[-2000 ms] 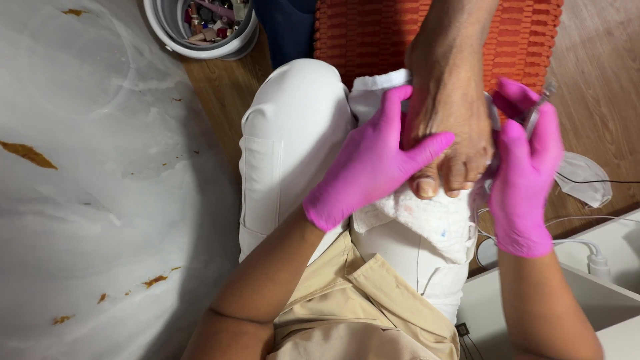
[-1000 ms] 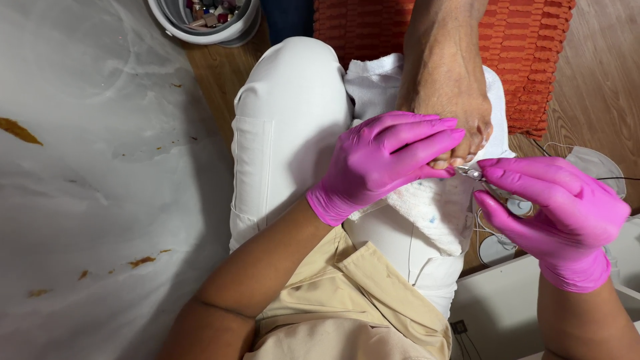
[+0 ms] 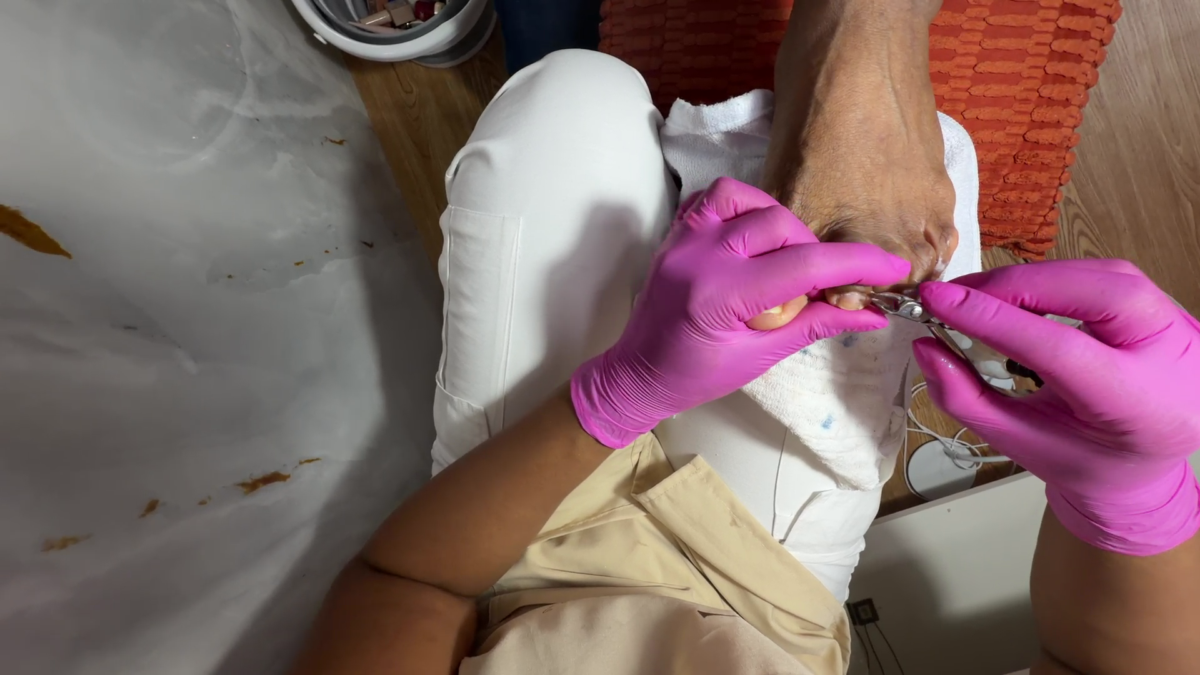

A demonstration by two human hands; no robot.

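Note:
Another person's bare foot rests on a white towel laid over my white-trousered thigh. My left hand, in a pink glove, grips the toes, with fingers above and the thumb below; the big toe's tip shows between them. In my right hand, also pink-gloved, is a metal cuticle nipper. Its jaws touch or nearly touch the nail edge of a toe beside the big toe; whether they are closed on anything cannot be told. Part of its handles is hidden by my fingers.
A grey and white marbled surface fills the left side. At the top left stands a round bucket with small bottles. An orange woven mat lies beyond the foot. At lower right are a white drawer or box edge, a round white disc and cables.
Two seconds ago my right hand was beside the foot with a metal tool; a second ago the nipper was at the toes. My left hand has shifted from the foot's side onto the toes.

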